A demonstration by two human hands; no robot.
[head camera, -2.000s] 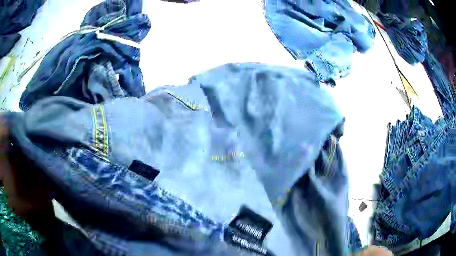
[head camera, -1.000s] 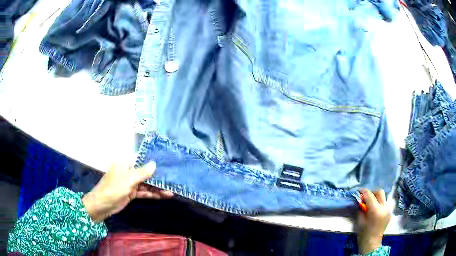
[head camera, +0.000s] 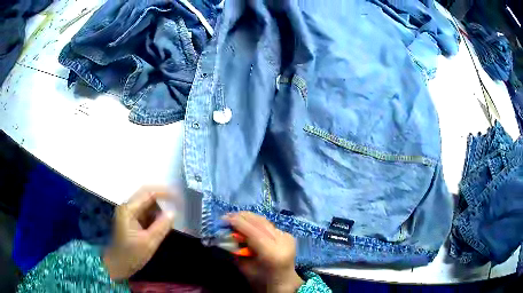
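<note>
A light blue denim garment (head camera: pixel 367 114) lies inside out on the white table, its darker collar band (head camera: pixel 309 234) along the near edge with two small black labels (head camera: pixel 339 230). The button placket (head camera: pixel 196 126) runs up its left side, with a white round spot beside it. My right hand (head camera: pixel 264 246) is at the left corner of the collar band, closed on small orange snips (head camera: pixel 241 245); their blades are blurred. My left hand (head camera: pixel 140 229) is just left of that corner, apart from the garment, blurred, thumb and fingertips near each other. Whether it holds a thread cannot be told.
A tied dark denim bundle (head camera: pixel 155 63) lies at the upper left. Stacked denim pieces (head camera: pixel 487 194) lie at the right, and more denim (head camera: pixel 424 34) at the upper right. The white table's curved edge (head camera: pixel 69 177) runs across the near left, with bright blue material below.
My right hand has moved left along the collar band from its right end to the left corner, with the snips. My left hand has let go of the corner. The garment has shifted slightly right.
</note>
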